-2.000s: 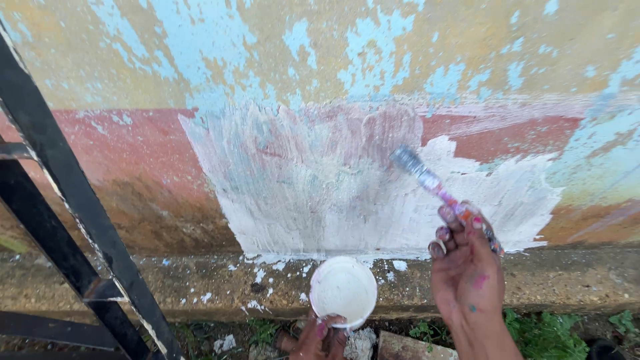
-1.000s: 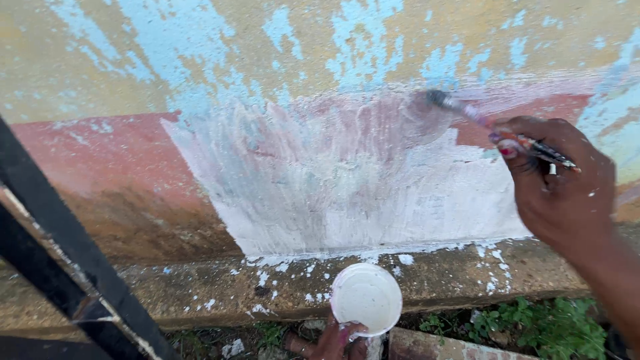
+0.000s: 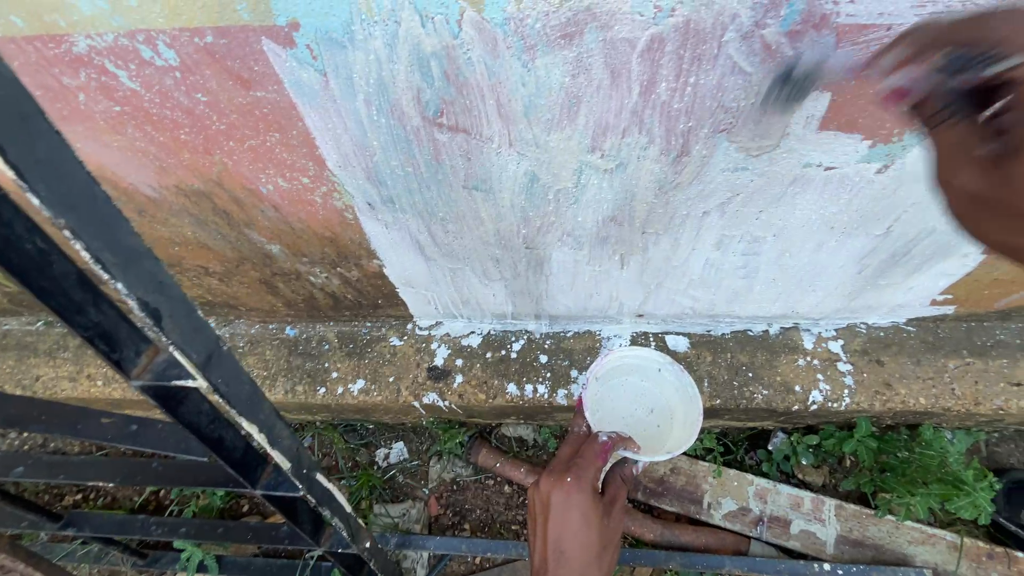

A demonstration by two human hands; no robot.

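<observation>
My left hand [image 3: 580, 496] grips the near rim of a round white tub [image 3: 644, 404], which holds white paint, over the concrete ledge. At the upper right, blurred, my right hand [image 3: 960, 120] is closed around a paintbrush, whose dark bristles [image 3: 792, 82] are at the wall's painted patch. That patch [image 3: 640, 216] is white and dense low down, thin and streaky above, with pink and blue showing through. Whether the bristles touch the wall cannot be told.
A black metal frame [image 3: 160, 320] slants across the left side. Along the wall's foot runs a concrete ledge [image 3: 496, 376] with white paint drips. Below lie a weathered plank [image 3: 768, 504], a brown pipe [image 3: 688, 534] and green weeds [image 3: 920, 472].
My right hand has brought the brush from over the lower white area to the patch's upper right, then slightly lower. The left hand stays at the tub. The view has moved closer.
</observation>
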